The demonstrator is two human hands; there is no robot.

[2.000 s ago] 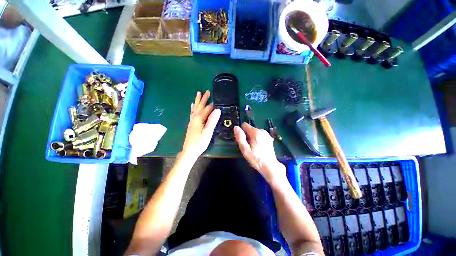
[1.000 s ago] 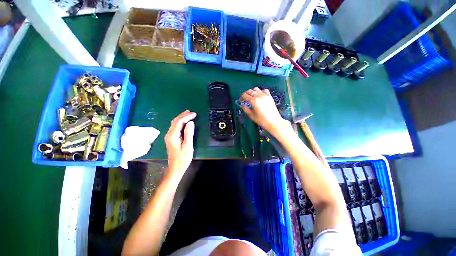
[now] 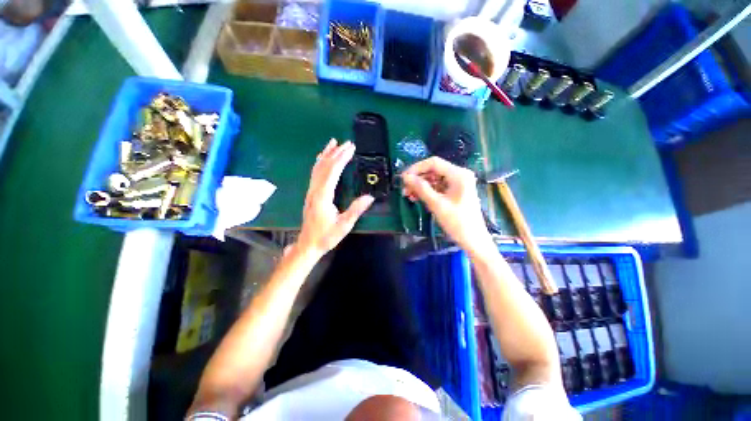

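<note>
A black lock housing [image 3: 371, 148] lies hollow side up on the green bench, with a gold ring-shaped part [image 3: 372, 178] in its lower end. My left hand [image 3: 330, 201] is at the housing's left edge, fingers apart, with the thumb near its lower end. My right hand [image 3: 436, 187] is just right of the housing with fingertips pinched together; whether a small part is between them is too small to tell. Silvery wire rings [image 3: 412, 146] and a heap of black rings [image 3: 453, 141] lie behind my right hand. Pliers beside the housing are partly hidden by my right hand.
A blue bin of metal sleeves [image 3: 216, 156] and a white cloth or paper [image 3: 244, 200] are at left. Small bins [image 3: 403, 82], a grease tub with red-handled brush [image 3: 449, 62] and upright tubes stand behind. A hammer [image 3: 524, 233] lies at right over a blue crate [image 3: 646, 329] of housings.
My right hand has come from the ring heaps back towards the housing. My left hand has moved right, against the housing's left side. The camera view has shifted slightly.
</note>
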